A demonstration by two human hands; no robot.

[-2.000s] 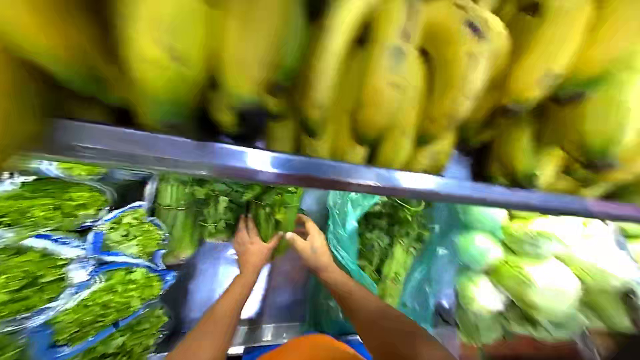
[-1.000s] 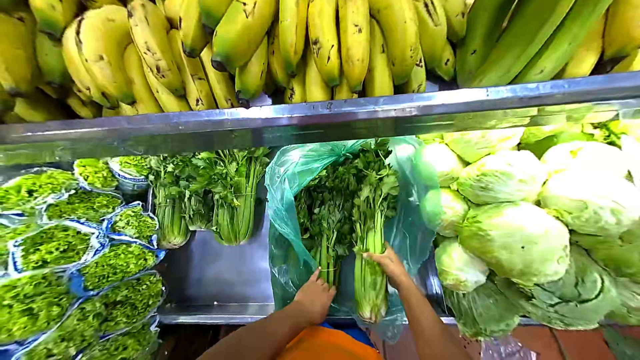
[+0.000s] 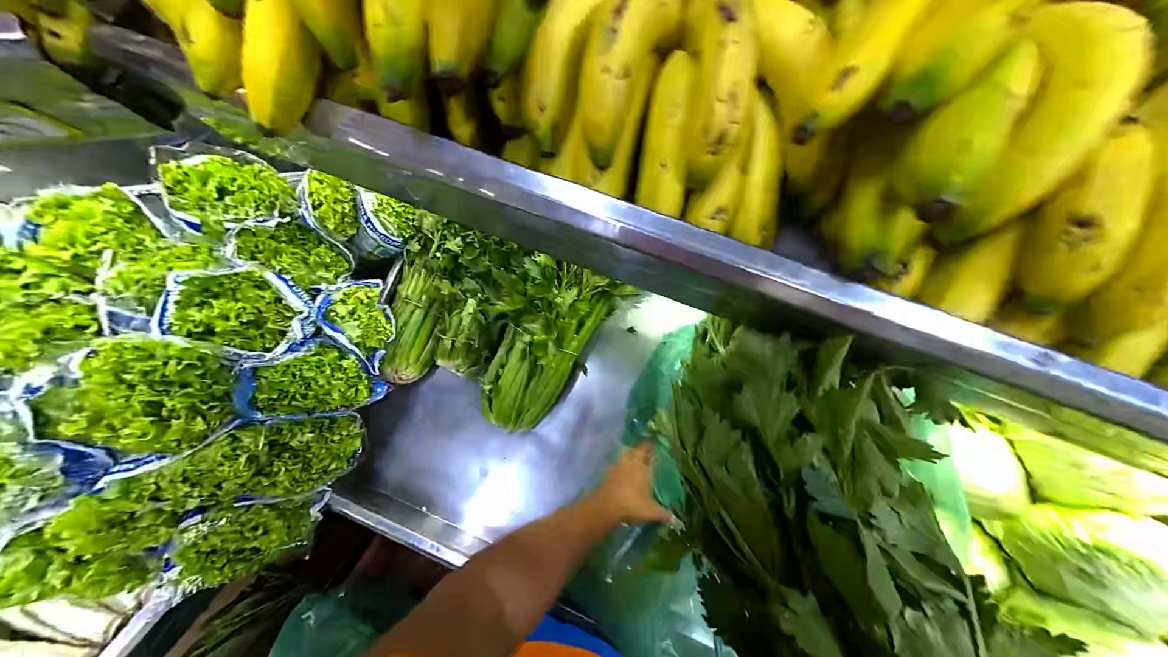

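My left hand [image 3: 636, 488] reaches in at the left side of a green plastic bag [image 3: 652, 401], its fingers at the bag's edge and partly hidden; whether they grip it I cannot tell. A large leafy celery bunch [image 3: 803, 484] stands in front of the bag at the lower right, its leaves close to the camera and covering much of the bag. My right hand is not visible. Further left, celery bunches [image 3: 534, 370] lie side by side on the metal shelf [image 3: 438, 456].
Bagged curly lettuces [image 3: 228, 310] fill the left side. Pale green heads [image 3: 1077, 547] lie at the right. A metal rail [image 3: 584, 205] crosses above the shelf, with bananas [image 3: 721, 91] behind it.
A celery bunch that lay in the bag under my hands is now raised close to the camera. My left hand has moved to the bag's left edge. My right hand has left the view.
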